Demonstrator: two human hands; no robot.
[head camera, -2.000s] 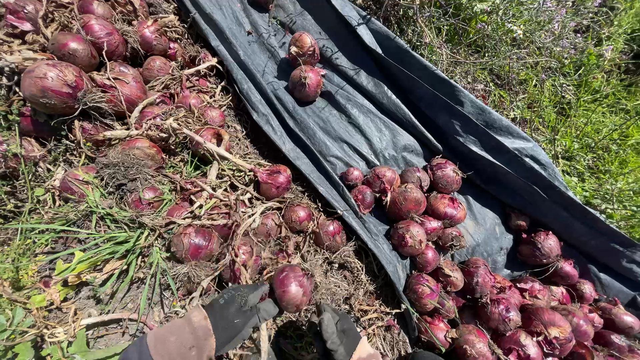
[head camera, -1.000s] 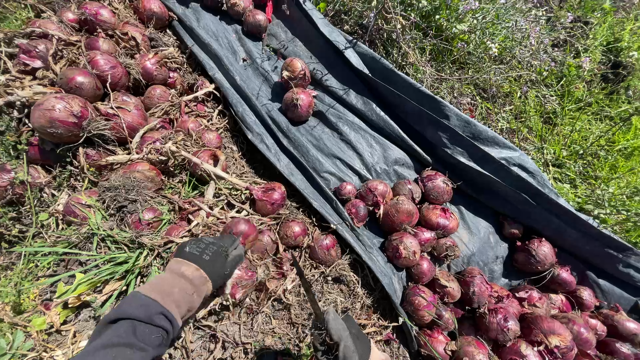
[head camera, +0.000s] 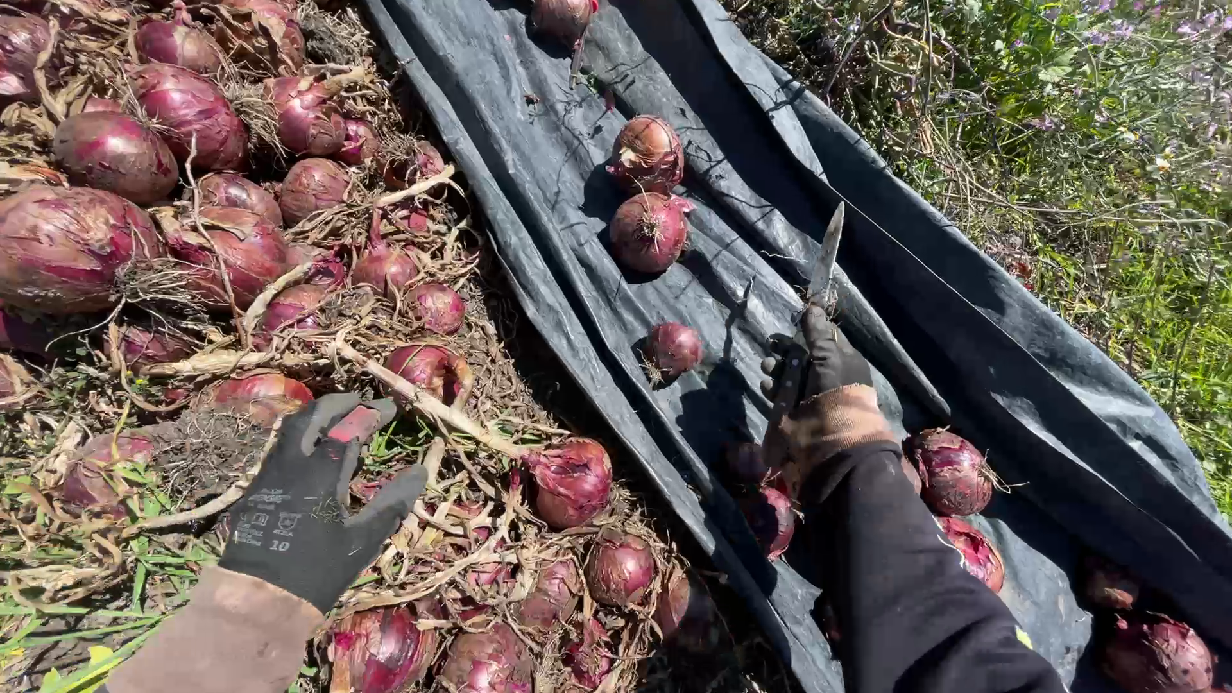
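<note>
Both hands wear dark coated work gloves with brownish cuffs. My left hand (head camera: 322, 500) is over the onions and dry stalks on the ground, fingers spread, nothing visibly held; a reddish patch shows near a fingertip. Just right of it lies a red onion (head camera: 570, 481) with a long dry stalk. My right hand (head camera: 818, 375) is above the dark plastic sheet, closed round the handle of a knife (head camera: 827, 252) whose blade points up and away. A small red onion (head camera: 673, 348) rests on the sheet left of this hand, and two larger ones (head camera: 649, 233) lie together farther up.
Many red onions (head camera: 192, 115) with roots and withered tops cover the soil at left. The creased dark sheet (head camera: 539, 144) runs diagonally, with more onions (head camera: 951, 472) at its lower right, partly behind my right arm. Grass and flowering weeds (head camera: 1088, 192) border it at right.
My right hand has moved from the bottom edge up over the sheet with the knife. My left hand, beside an onion one second ago, is now spread. The small onion on the sheet is newly seen there.
</note>
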